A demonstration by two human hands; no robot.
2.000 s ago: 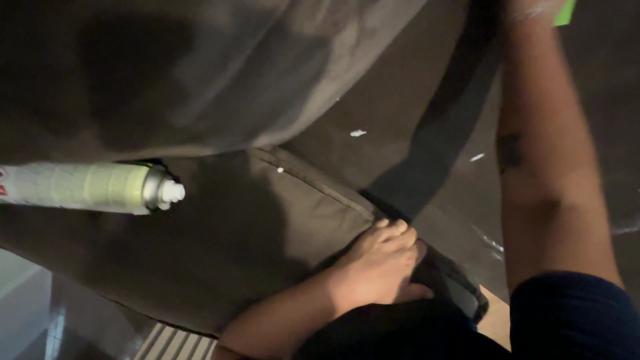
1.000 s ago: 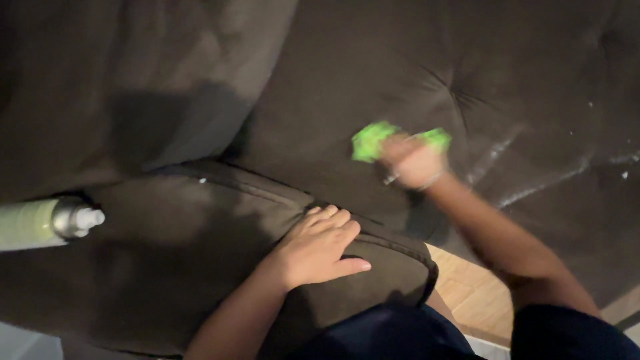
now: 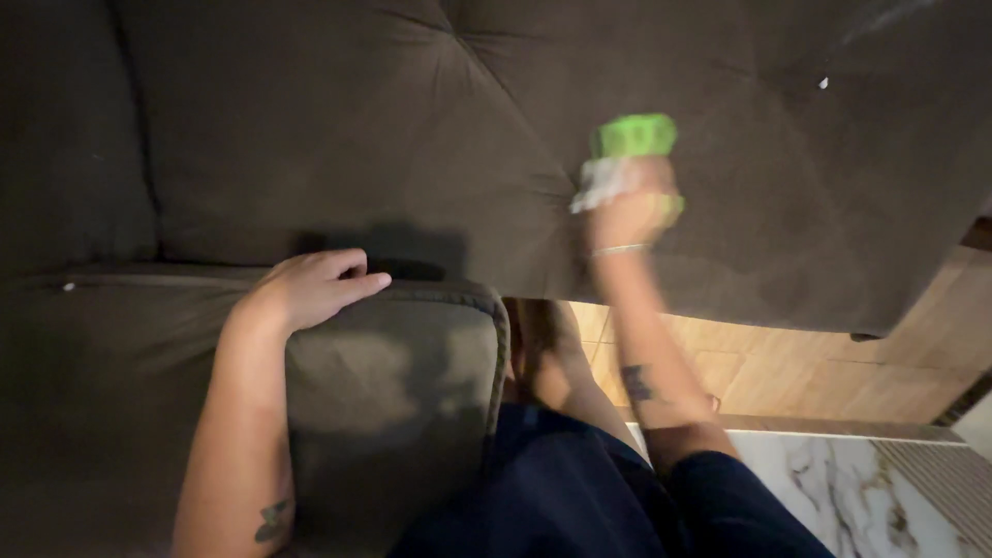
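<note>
My left hand (image 3: 318, 291) rests on the piped top edge of the brown sofa armrest (image 3: 372, 349), its fingers bent over the edge and holding nothing. My right hand (image 3: 632, 198), blurred by motion, grips a bright green cloth or sponge (image 3: 635, 136) over the tufted brown sofa seat (image 3: 496, 155). Something whitish (image 3: 601, 182) shows beside the fingers of that hand; what it is cannot be told. A small white bit (image 3: 823, 82) lies on the seat at the upper right, and another (image 3: 69, 287) on the armrest's edge at the left.
Below the seat's front edge is a tan tiled floor (image 3: 744, 372). A white marble-patterned surface (image 3: 821, 473) with a ribbed beige strip (image 3: 930, 480) lies at the lower right. My legs stand between the armrest and the floor's open side. A faint whitish streak (image 3: 887, 19) marks the upholstery.
My right hand has swept over the seat with the green thing in it. My left hand stays on the armrest. The view has shifted right, and the spray can at the left is out of it.
</note>
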